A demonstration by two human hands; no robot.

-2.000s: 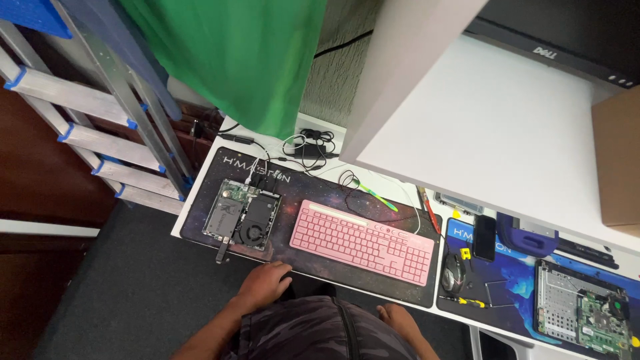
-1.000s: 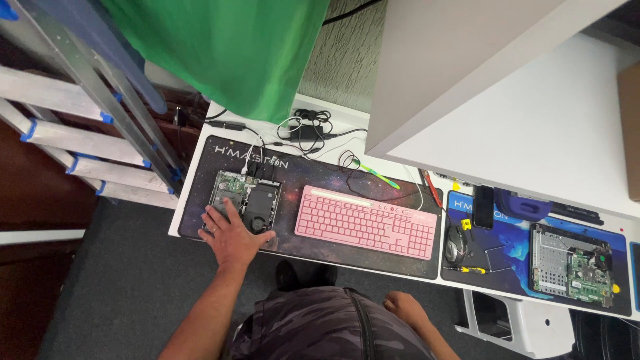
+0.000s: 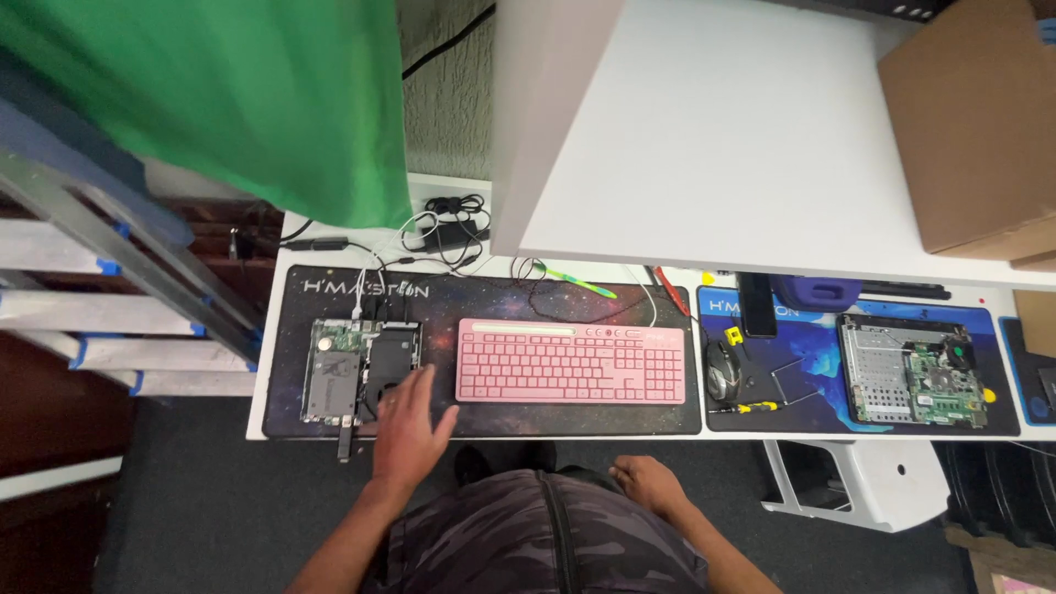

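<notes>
My left hand (image 3: 408, 429) lies over the lower right part of an opened mini computer (image 3: 363, 371), fingers apart, holding nothing; whether the fingertips touch it is unclear. A Kingston solid-state drive (image 3: 334, 385) sits at the left of its green circuit board, a black fan module (image 3: 393, 355) at the right, partly hidden by my fingers. Cables run from its back edge, and a USB stick (image 3: 345, 444) juts from its front. My right hand (image 3: 649, 483) hangs below the desk edge near my body, fingers curled, with nothing visible in it. The pink keyboard (image 3: 570, 361) lies between and above the hands.
On the right mat are a black mouse (image 3: 723, 371), a yellow-and-black screwdriver (image 3: 755, 407), a phone (image 3: 757, 305) and an opened laptop base (image 3: 912, 371). A power adapter (image 3: 450, 237) lies behind the left mat. A white shelf (image 3: 701, 140) overhangs the desk; a ladder (image 3: 107, 313) stands left.
My left hand was off the desk edge two seconds ago, then lay over the mini computer's left drive side; now it is over the fan side. My right hand stays low by my body.
</notes>
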